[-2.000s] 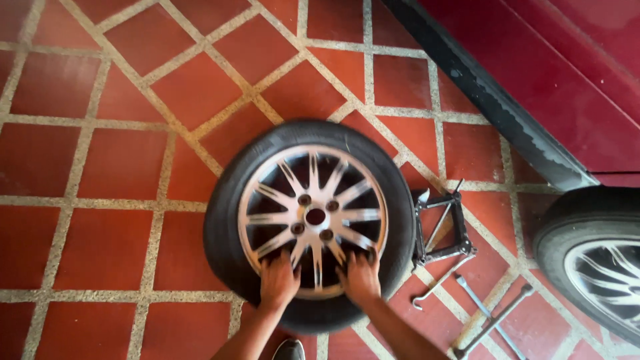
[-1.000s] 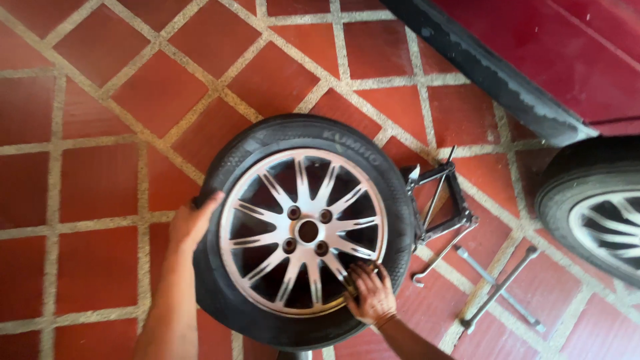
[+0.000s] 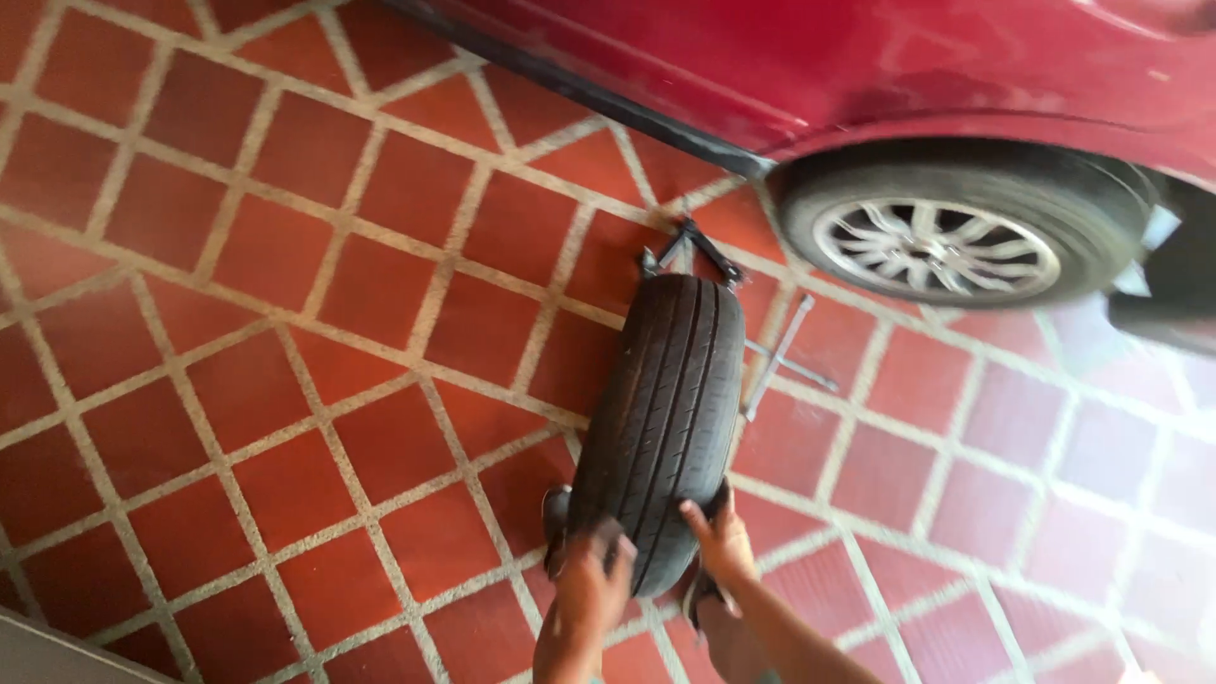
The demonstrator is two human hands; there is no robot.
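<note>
A loose car wheel with its black tyre stands upright on its tread, between my two shoes. My left hand is at the tyre's near left side, blurred, its fingers bent toward the tread; whether it grips is unclear. My right hand holds the tyre's near right edge, the thumb over the tread. Just beyond the tyre's far end lies a scissor jack, partly hidden. A metal cross-shaped lug wrench rests on the floor to the right of the tyre.
The red car body spans the upper right, with its dark lower sill. A mounted car wheel stands beyond the wrench. Red floor tiles with pale joints surround the loose wheel. A grey edge shows at the lower left corner.
The loose wheel lay flat with its silver rim up; now it is upright on its tread. Both hands have moved from the rim and tyre side to the near end of the tread. The view has shifted.
</note>
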